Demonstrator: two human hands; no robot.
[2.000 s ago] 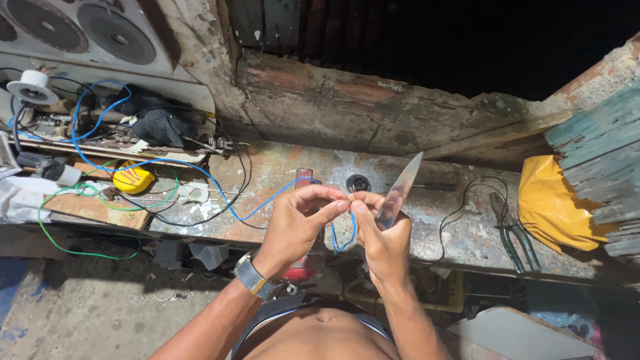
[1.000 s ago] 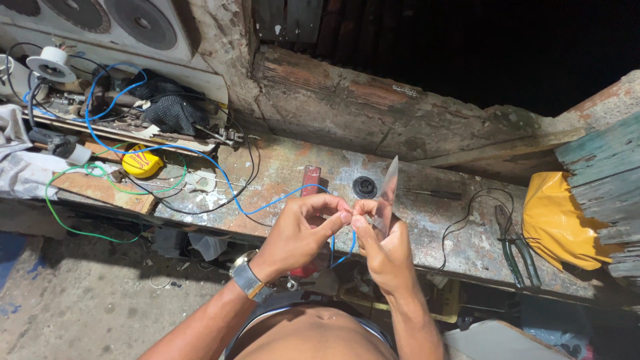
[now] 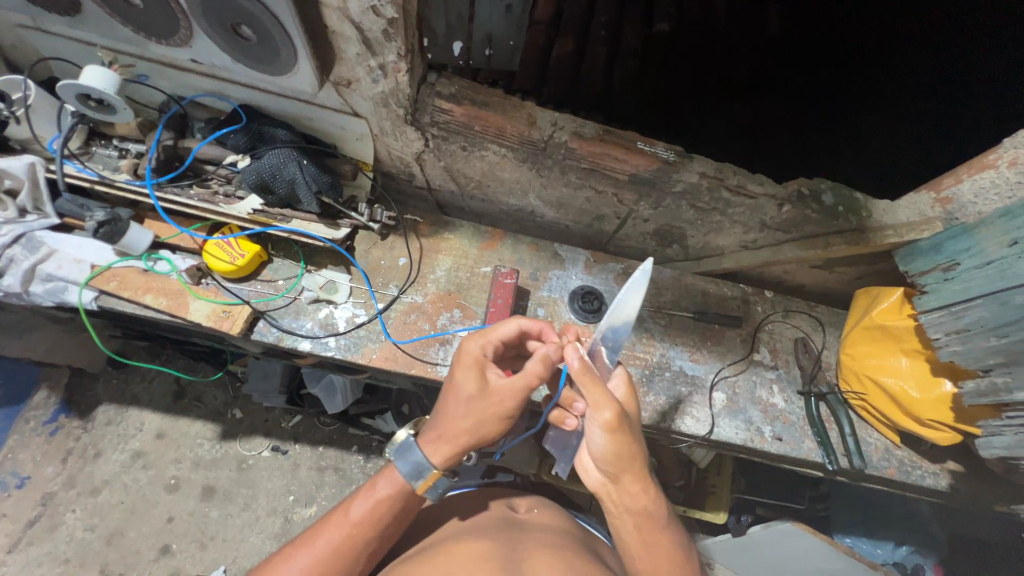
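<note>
My left hand [image 3: 492, 380], with a watch on its wrist, pinches the end of a blue wire [image 3: 368, 280] between thumb and forefinger. My right hand [image 3: 604, 408] meets it fingertip to fingertip, also at the wire end, and holds a knife blade [image 3: 624, 312] that points up and away; a blue length of wire hangs below the fingers. The exact wire tip is hidden by the fingers. On the bench just beyond the hands lie a red block-like object [image 3: 502, 294], a round black plastic part [image 3: 588, 304] and a dark-handled screwdriver [image 3: 716, 318].
Pliers [image 3: 828, 412] and a thin black wire [image 3: 716, 376] lie at the bench's right, beside a yellow bag [image 3: 904, 368]. At left are a yellow tape measure [image 3: 234, 252], green wire [image 3: 96, 324], a white spool [image 3: 96, 94] and a dark mesh cloth [image 3: 292, 172]. A brick ledge [image 3: 560, 152] backs the bench.
The knife blade in my right hand has tilted and shows more of its flat side than one second ago. Both hands stay together at the wire.
</note>
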